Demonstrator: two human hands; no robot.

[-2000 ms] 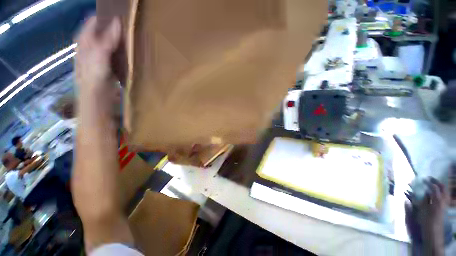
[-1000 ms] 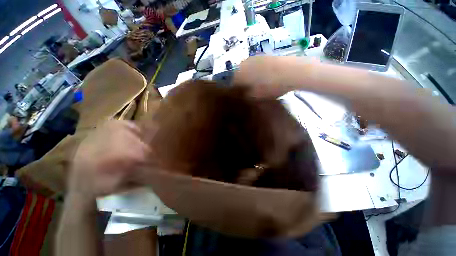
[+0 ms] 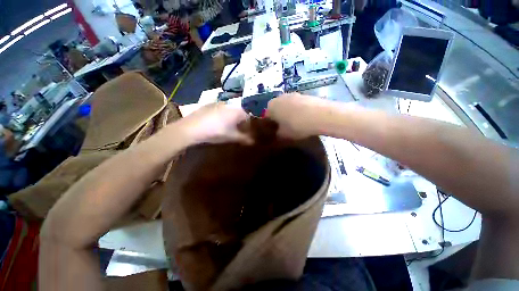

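Observation:
A brown bag body (image 3: 273, 250) hangs open towards me over the table's front edge, its inside dark and a pale bound edge along its right rim. My left hand (image 3: 230, 124) and my right hand (image 3: 287, 116) grip its far edge close together, just in front of the sewing machine's dark grey head (image 3: 262, 101). The bag and my hands hide the sewing plate and clamp. Whether a small tab is between my fingers cannot be told.
Brown bag bodies (image 3: 122, 108) are heaped at the left. A yellowish tool (image 3: 374, 175) lies on the table at right. A control screen (image 3: 420, 63) and a clear bag with dark contents (image 3: 377, 77) stand at upper right. A cable hangs at the right edge.
The raised bag body has come down in front of the machine. Since one second ago, my left hand has moved from its left side to the far edge, beside my right hand.

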